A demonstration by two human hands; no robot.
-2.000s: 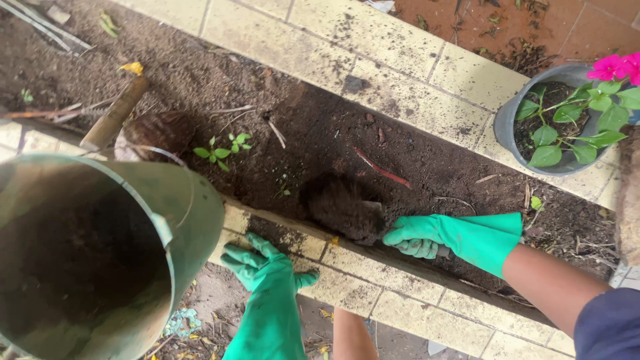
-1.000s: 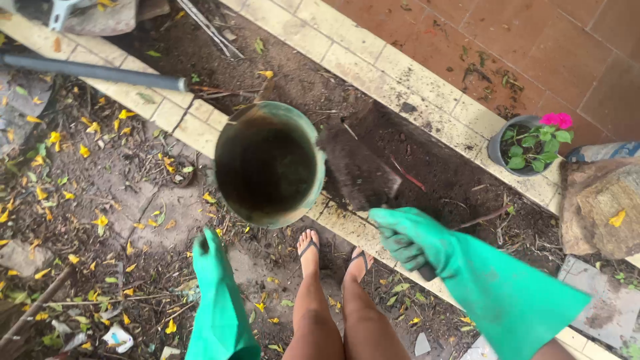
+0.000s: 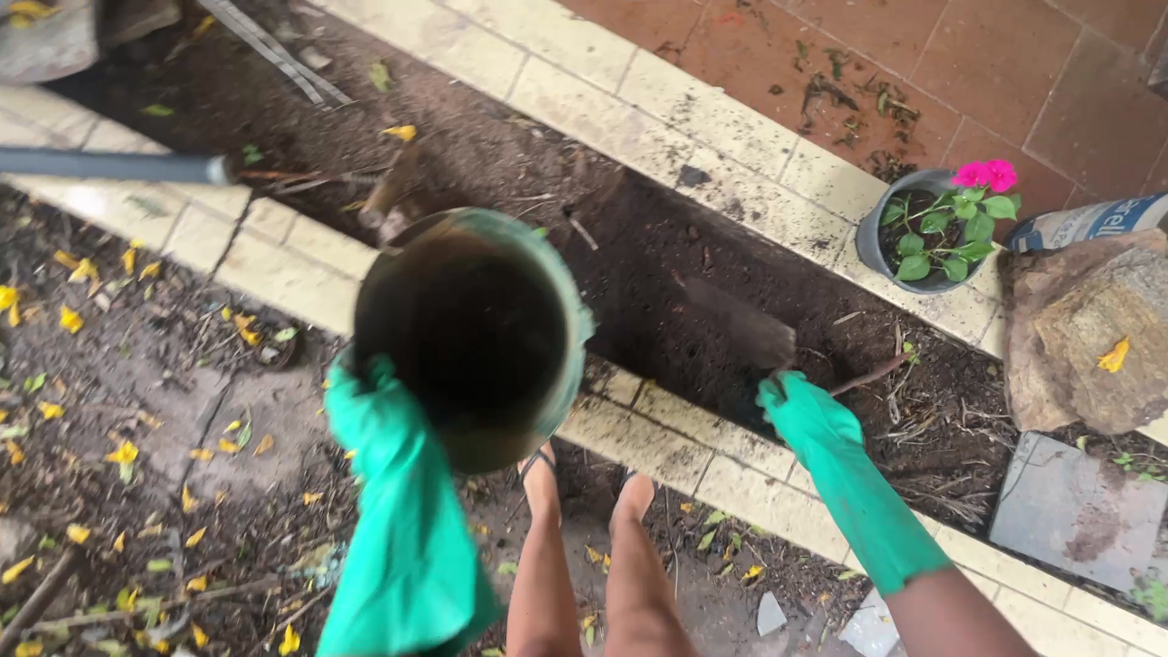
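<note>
My left hand (image 3: 379, 401), in a green rubber glove, grips the lower left rim of a green bucket (image 3: 570, 319) whose inside is dark. The bucket is over the tiled edging and the near side of the planting bed. In the same kind of glove, my right hand (image 3: 803, 406) is shut on a hand trowel (image 3: 744, 324), its blade blurred and dirty, low over the dark soil (image 3: 675, 265) right of the bucket. The trowel's handle is mostly hidden by the glove.
Cream tiled edging (image 3: 730, 164) borders the bed. Beyond it stand a grey pot (image 3: 871, 246) with a pink-flowered plant, and a large stone (image 3: 1095, 319). A grey pipe (image 3: 109, 166) reaches in at left. A square tile (image 3: 1081, 511) lies lower right. My feet stand on littered ground below.
My left hand, apart from the bucket one second ago, now grips its rim. The trowel, earlier near the bucket's right side, is now farther from it, over the soil.
</note>
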